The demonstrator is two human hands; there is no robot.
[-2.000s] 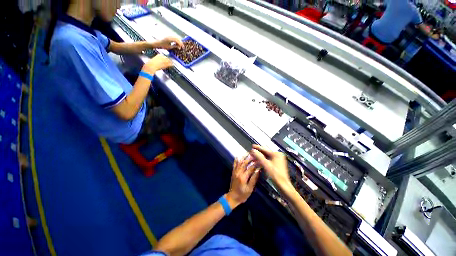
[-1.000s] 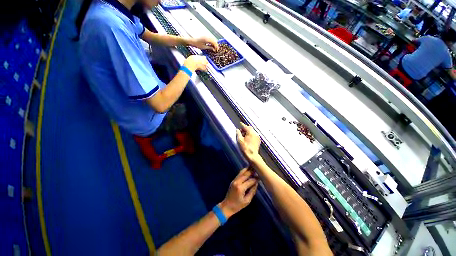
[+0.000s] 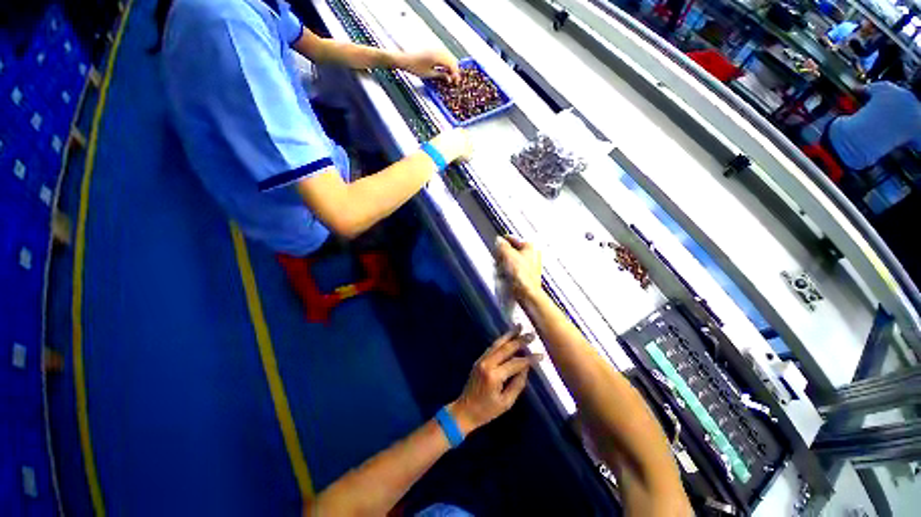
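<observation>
My left hand [image 3: 495, 378], with a blue wrist band [image 3: 449, 426], rests at the near edge of the bench rail [image 3: 545, 369], fingers spread, with nothing seen in it. My right hand [image 3: 519, 267] is farther along the same rail, its fingertips bent down at the rail; whether they hold anything is too small to tell. A black pallet [image 3: 773, 444] with a green circuit board panel [image 3: 697, 409] lies to the right of my right forearm. Another dark carrier is partly hidden by that forearm.
A person in a blue shirt [image 3: 247, 111] sits at the left, one hand in a blue tray of brown components [image 3: 470, 93]. A clear bag with dark contents [image 3: 545, 165] and a small pile of brown components [image 3: 631, 265] lie on the white bench. Metal rails run along the bench's near edge.
My right hand has moved forward along the rail, away from my left hand. My left hand's fingers have spread. The neighbouring person's near hand has moved along the rail towards me.
</observation>
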